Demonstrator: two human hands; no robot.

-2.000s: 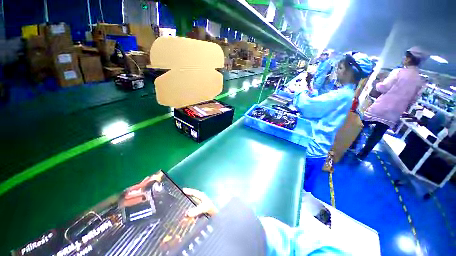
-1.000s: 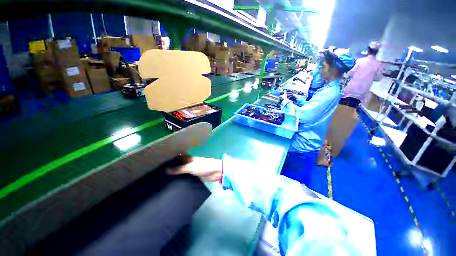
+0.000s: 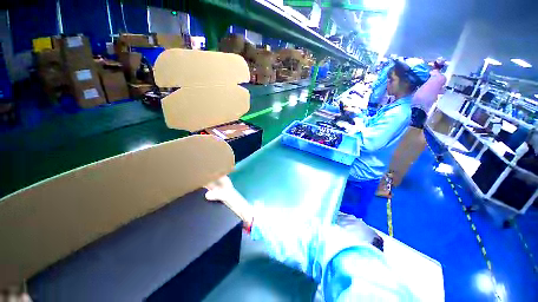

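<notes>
A retail box lies large in the lower left of the view, with a plain black face towards me. Its long brown cardboard flap with a rounded end stands up along the far edge. My right hand is at the box's far right corner, where the flap meets the black face; its fingers grip there and the fingertips are partly hidden. My left hand shows only as a blurred bit at the bottom left edge, by the flap's left end; its grip cannot be made out.
A second black box with its brown lid standing open is beyond. A blue parts bin sits on the line bench, beside a worker in light blue. A white block is at my right, below the bench.
The near box first showed its printed face; now its black face and raised brown flap show. My right hand has moved from the printed face's edge to the flap's right end.
</notes>
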